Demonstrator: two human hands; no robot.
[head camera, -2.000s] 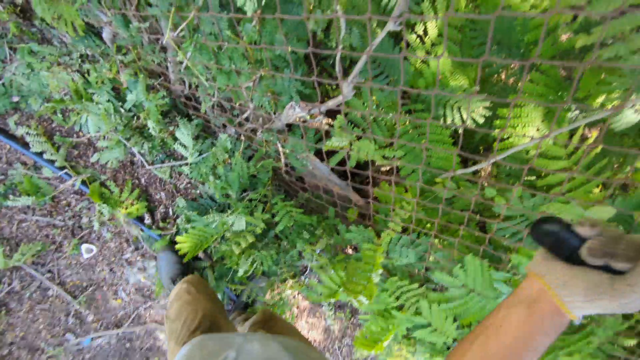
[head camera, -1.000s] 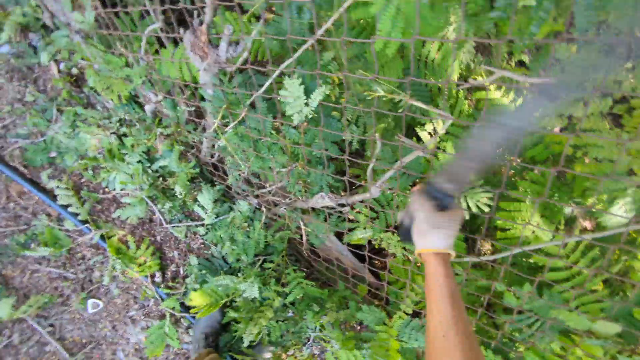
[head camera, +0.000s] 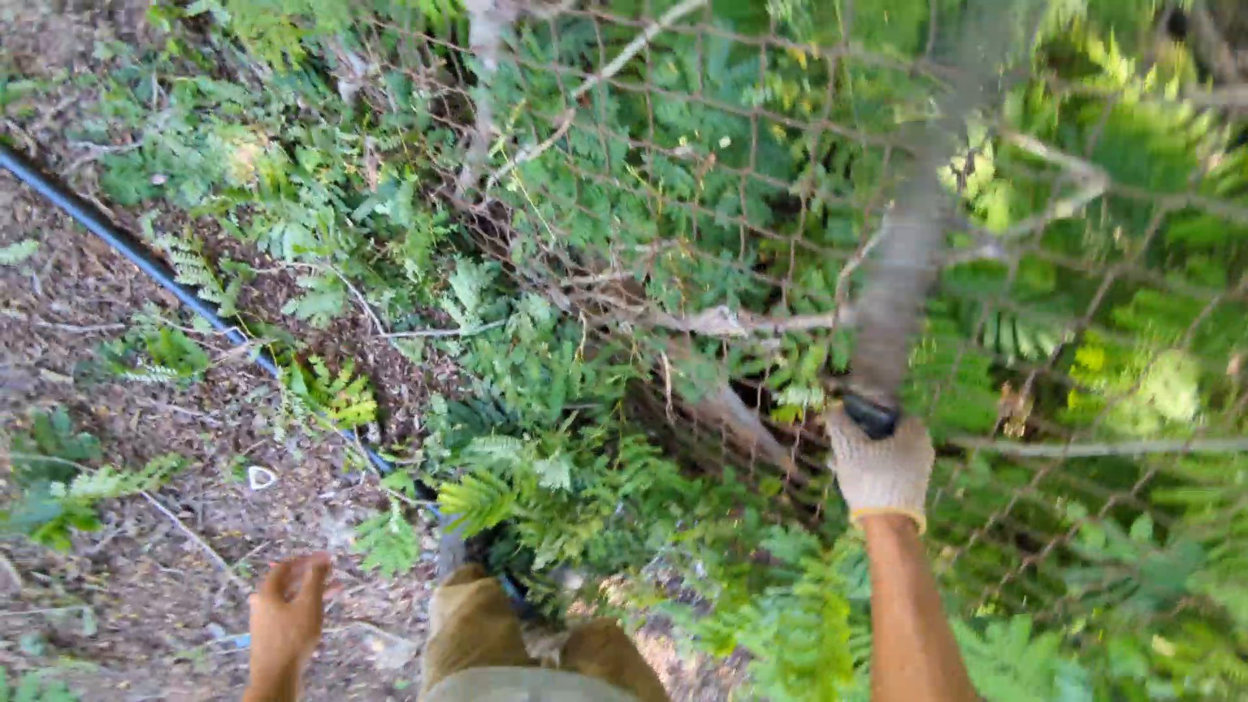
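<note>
My right hand (head camera: 882, 463), in a pale knitted work glove with a yellow cuff, is closed on the black handle of a long-bladed cutting tool (head camera: 907, 263). The blade points up and away and is blurred, so its exact kind cannot be told. It lies in front of the rusty wire mesh fence (head camera: 751, 117), near a bare branch (head camera: 721, 322) that runs along the mesh. At the lower left, my bare left hand (head camera: 288, 609) hangs over the littered ground with fingers curled apart, holding nothing.
Feathery green foliage (head camera: 1102, 575) grows through and behind the mesh. A thicker piece of wood (head camera: 741, 424) slants at the fence base. A black and blue pipe or hose (head camera: 127, 249) crosses the leaf-littered ground at left, passing near my feet. Cut leafy sprigs lie about.
My gloved right hand has come from the lower right to in front of the mesh, and the blade has come into view. My left hand now shows at the lower left.
</note>
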